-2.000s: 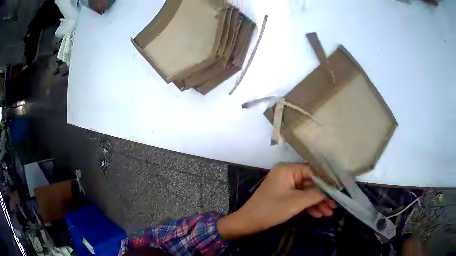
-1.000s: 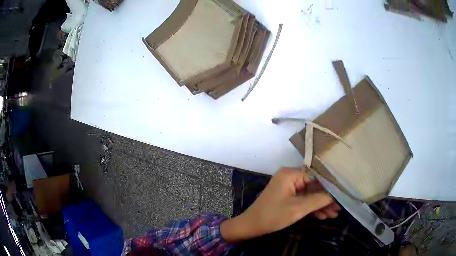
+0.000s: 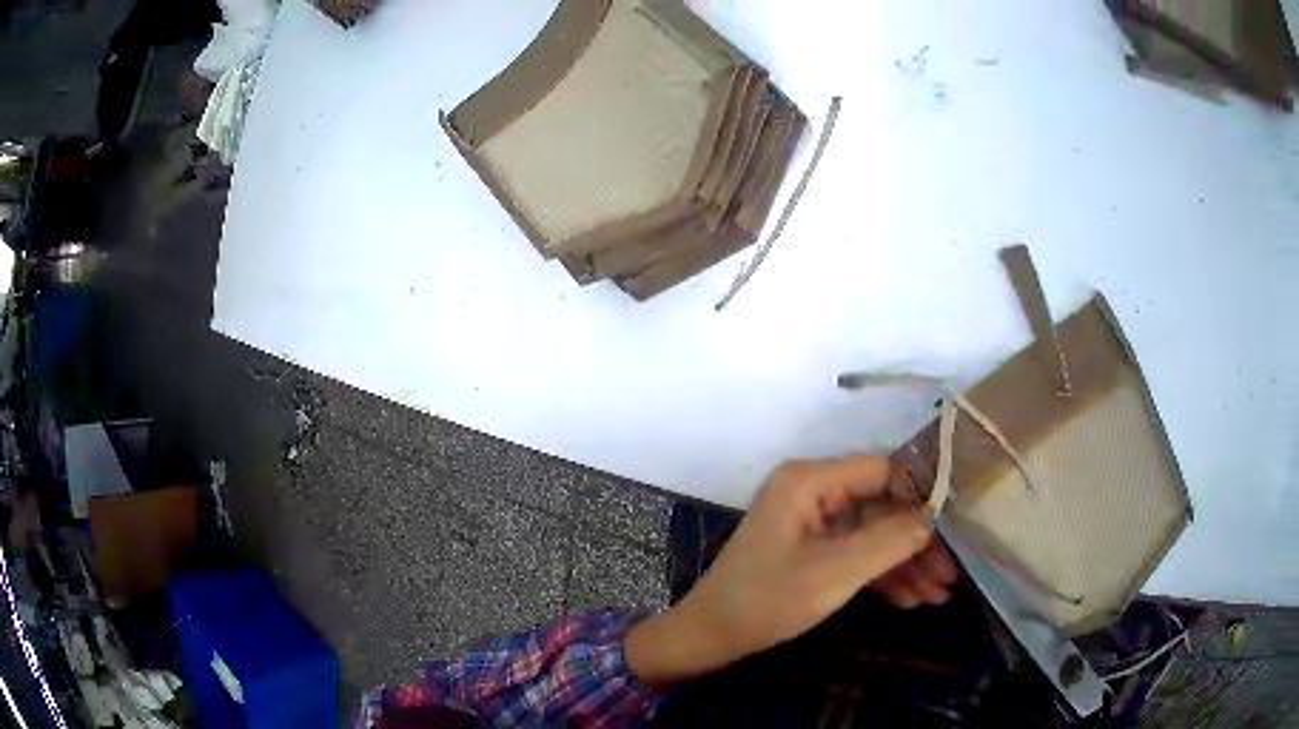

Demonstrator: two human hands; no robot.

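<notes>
A pocket piece (image 3: 1061, 491), beige with a darker brown border, lies at the table's front edge on the right. My left hand (image 3: 833, 548) pinches its near left corner between thumb and fingers. The tailor's shears (image 3: 1019, 612) lie along its near side, blades nearly closed, with the pivot over the edge. Their handles are cut off by the picture's bottom. Several thin fabric trimmings (image 3: 1036, 306) lie on and beside the piece. My right hand is not clearly visible.
A left-hand pocket stack (image 3: 598, 143) stands at the upper middle, with a long trimming (image 3: 784, 207) beside it. Another pocket stack (image 3: 1211, 43) is at the upper right. A blue bin (image 3: 257, 655) and brown box (image 3: 143, 538) stand lower left. White cloth (image 3: 235, 64) hangs at the far left corner.
The shears have gone from open to nearly closed along the piece. The pocket piece sits lower and further right in the picture. My left hand's fingers now grip its corner. The view has shifted.
</notes>
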